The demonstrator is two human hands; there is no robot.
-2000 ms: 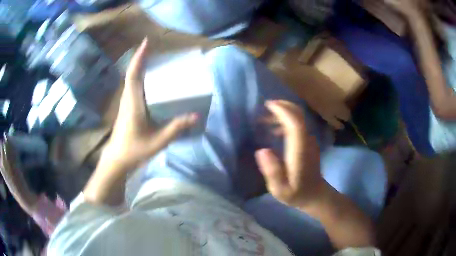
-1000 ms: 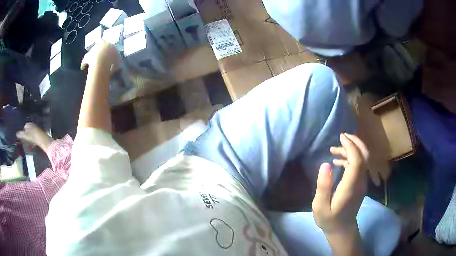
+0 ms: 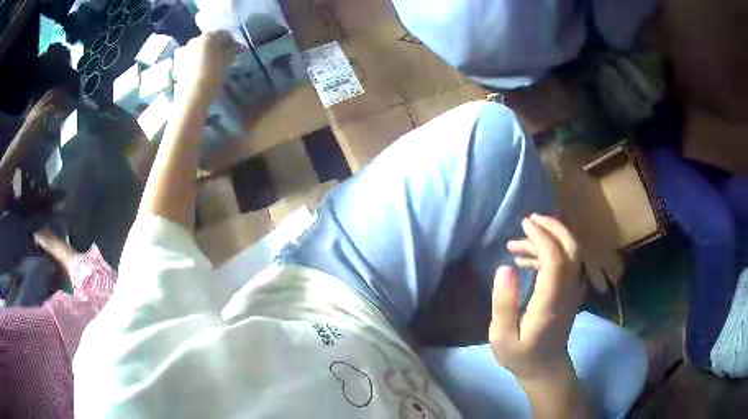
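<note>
My left hand point(image 3: 207, 59) is stretched out at the upper left, over the group of small product boxes point(image 3: 272, 61) with pale ends and grey printed sides. Its fingers are bent over the box tops and blurred; whether it grips a box cannot be told. My right hand point(image 3: 537, 299) is raised above my lap at the right, fingers apart and slightly curled, holding nothing.
Flattened brown cardboard point(image 3: 394, 78) with a white shipping label point(image 3: 333, 74) lies beyond my knee. An open corrugated carton point(image 3: 627, 200) is at right. Black round-rimmed items point(image 3: 102, 53) are at far left. A person's pink checked sleeve point(image 3: 61, 327) is at left; another person's leg is at top.
My left hand has moved right across the box tops. My right hand stays raised and empty. The whole view has shifted slightly.
</note>
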